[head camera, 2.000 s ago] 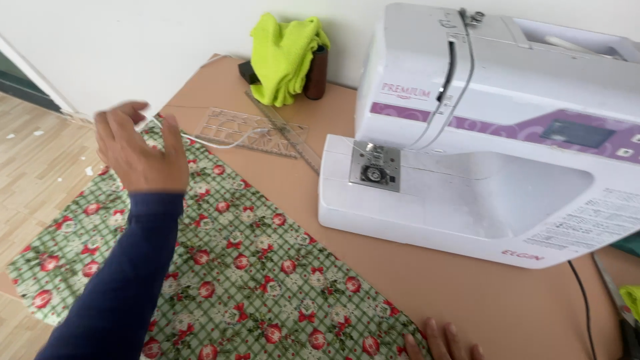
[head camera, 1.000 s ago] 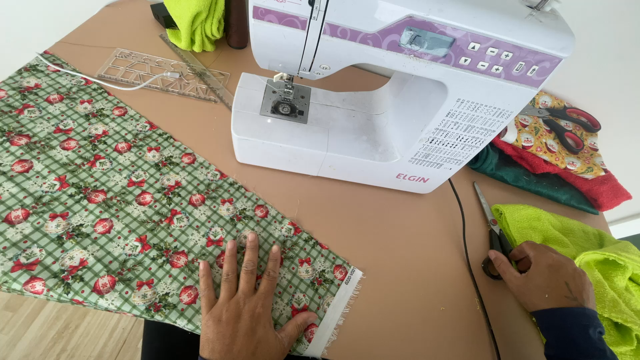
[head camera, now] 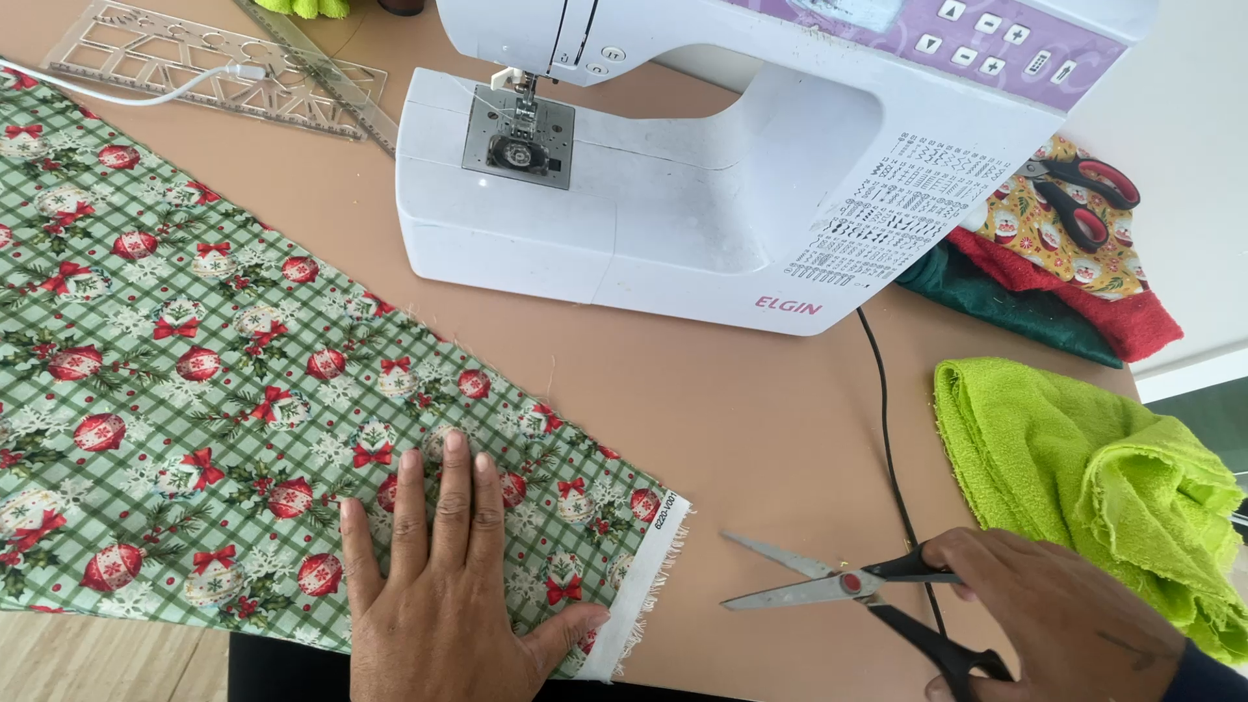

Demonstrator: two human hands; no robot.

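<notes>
A green plaid Christmas-print fabric (head camera: 292, 390) lies spread over the left of the table, with a frayed white selvage strip (head camera: 639, 595) at its right end. My left hand (head camera: 439, 585) rests flat on it, fingers apart, near that strip. At the lower right my right hand (head camera: 1053, 614) holds black-handled scissors (head camera: 829, 590) by the handles. Their blades are spread and point left toward the selvage, apart from it. Behind both hands stands a white and purple sewing machine (head camera: 624, 234), its needle area over a metal plate (head camera: 517, 141).
A lime-green towel (head camera: 1072, 458) lies right of a black cable (head camera: 887, 429). Farther back, red-and-black-handled scissors (head camera: 1082, 195) rest on yellow printed fabric (head camera: 1053, 239), above red (head camera: 1141, 322) and dark green cloth (head camera: 1014, 302). Clear plastic rulers (head camera: 214, 73) and a white cable (head camera: 146, 97) are at upper left.
My right hand has lifted the scissors from beside the towel, moved them left and spread the blades. Two seconds ago my left hand was raised over the fabric's far end; now it lies on the fabric.
</notes>
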